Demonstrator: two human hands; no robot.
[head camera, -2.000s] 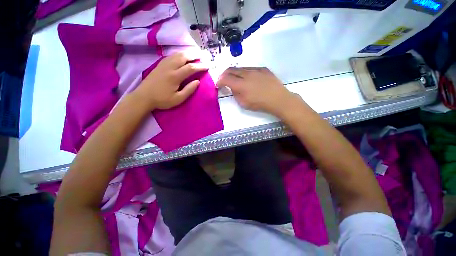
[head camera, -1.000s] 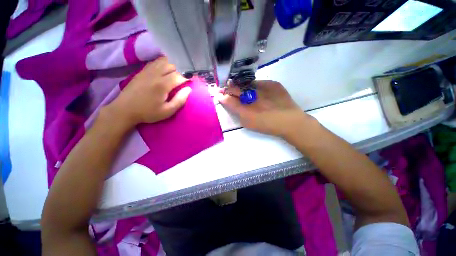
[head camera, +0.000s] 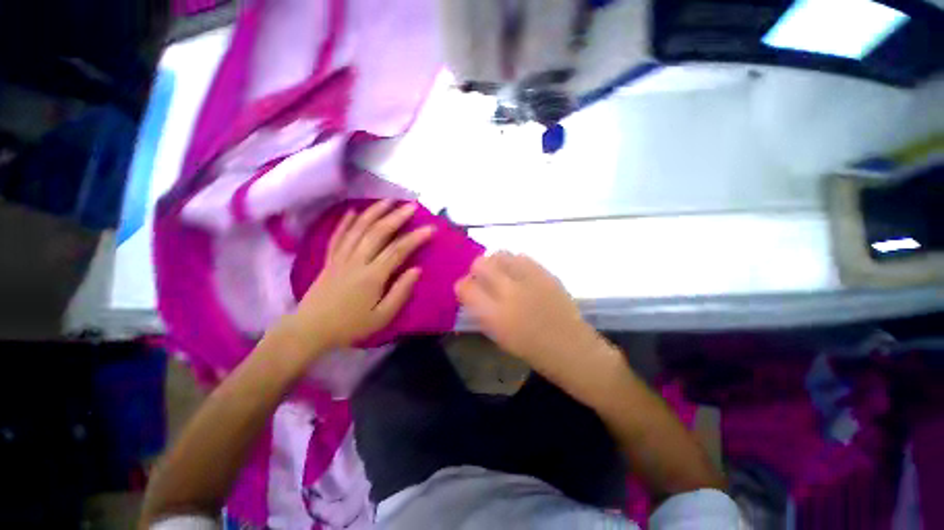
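Observation:
The garment panel, magenta and pale pink, lies bunched on the left of the white table and hangs over its front edge. My left hand lies flat with spread fingers on a magenta part of it, near the front edge. My right hand is at the right edge of this part, fingertips together on the cloth; the image is blurred and the grip is unclear. The presser foot area of the sewing machine is behind the hands, apart from the magenta part, with a blue knob beside it.
A phone lies on a beige tray at the right. The machine's lit screen is at the upper right. A silver-grey strip runs along the table's front edge. Magenta cloth lies below the table at the right.
The magenta part has come away from the needle area toward the table's front edge, with both hands. The rest of the panel has shifted and bunched. The camera view has also moved.

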